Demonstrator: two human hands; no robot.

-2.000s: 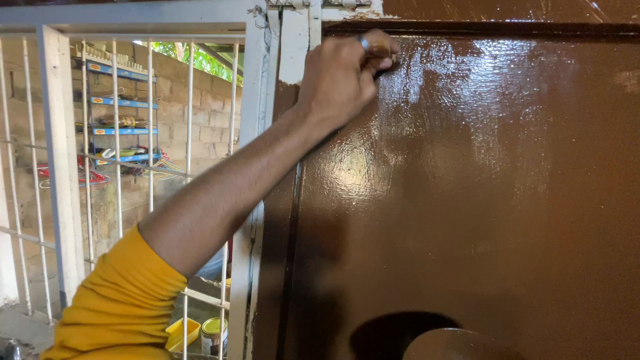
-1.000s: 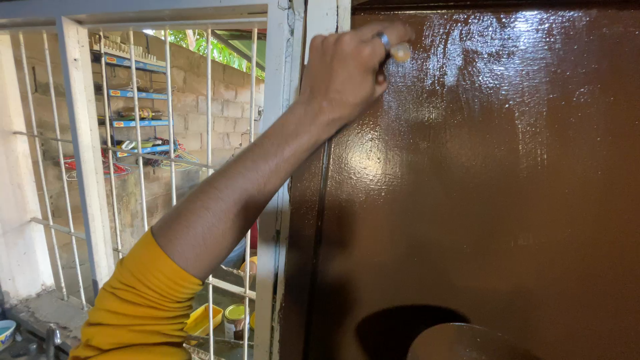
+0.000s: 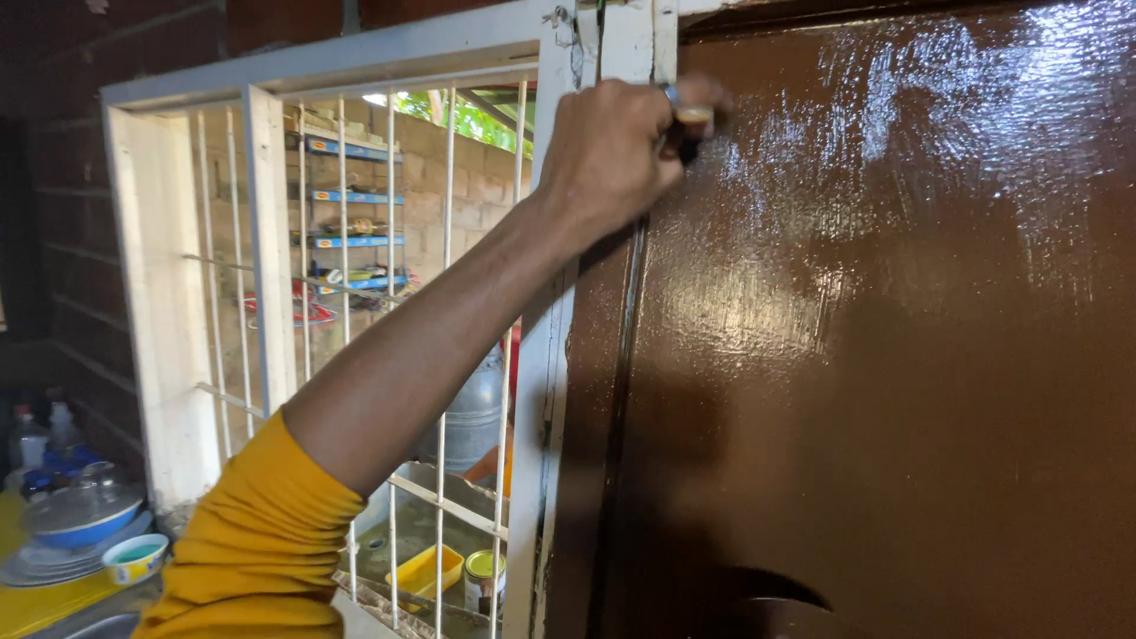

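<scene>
My left hand (image 3: 621, 146), with a ring on one finger and a mustard sleeve on the arm, is raised to the upper left edge of a glossy brown door panel (image 3: 843, 399). Its fingers are closed on a small handle (image 3: 695, 115) with a pale end; the hand hides most of it, so the tool cannot be named surely. The panel's upper part shines wet-looking, with streaks. Beside it stands the white door frame (image 3: 541, 426). My right hand is not in view.
A white window frame (image 3: 263, 248) with metal bars is at the left. Outside are a shelf rack (image 3: 355, 240), a yellow tray (image 3: 424, 572), a tin (image 3: 484, 577) and part of another person's arm (image 3: 484, 466). A lidded blue pan (image 3: 84, 524) and bowl (image 3: 136, 559) sit at lower left.
The view has swung left, bringing in more of the window and the dishes. My left hand has moved down a little from the panel's top edge, still holding the handle.
</scene>
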